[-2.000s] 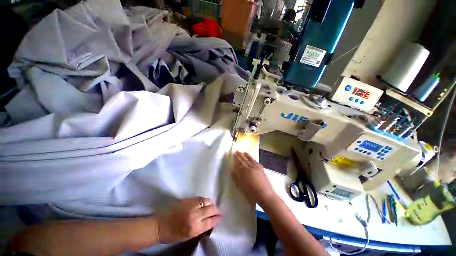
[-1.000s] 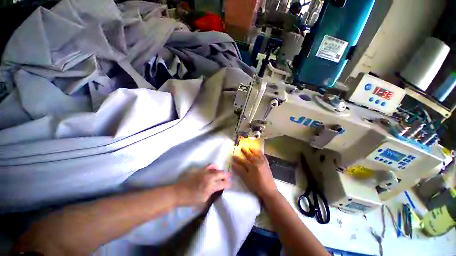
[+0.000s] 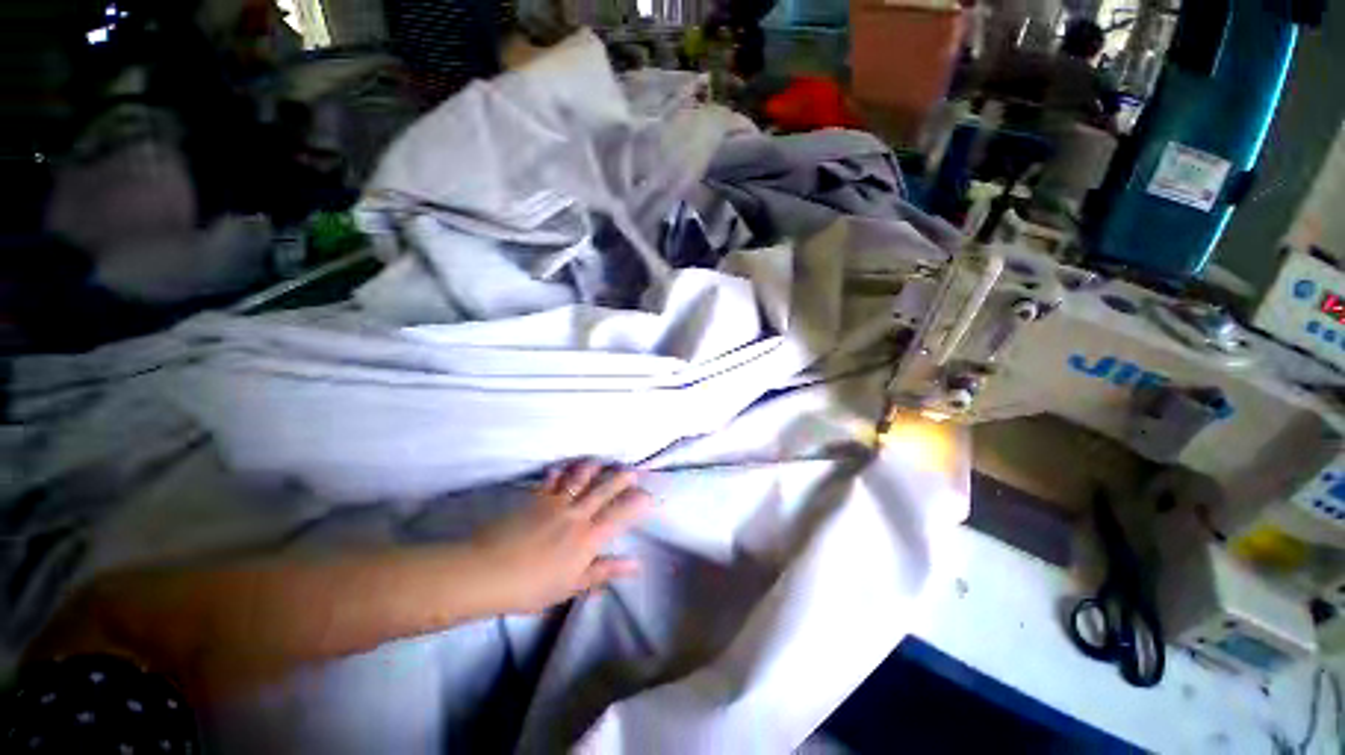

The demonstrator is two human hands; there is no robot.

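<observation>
Pale grey cloth (image 3: 487, 398) lies in large folds over the left and middle and runs under the needle area (image 3: 885, 428) of the cream sewing machine (image 3: 1092, 354), lit yellow there. My left hand (image 3: 568, 538) rests on the cloth left of the needle, palm down, fingers spread, with a ring on one finger; it is somewhat blurred and grips nothing that I can see. My right hand is not in view. The cloth hangs in creases over the table's front edge.
Black-handled scissors (image 3: 1118, 634) lie on the white table (image 3: 1003, 620) right of the needle. A teal box with a white label (image 3: 1195, 162) stands behind the machine. A red item (image 3: 814, 103) and a person (image 3: 1081, 67) are in the background.
The view has swung left. My right hand has left the needle area and the picture. My left hand has moved away from the needle, and its fingers have opened. The cloth near the needle lies in new creases.
</observation>
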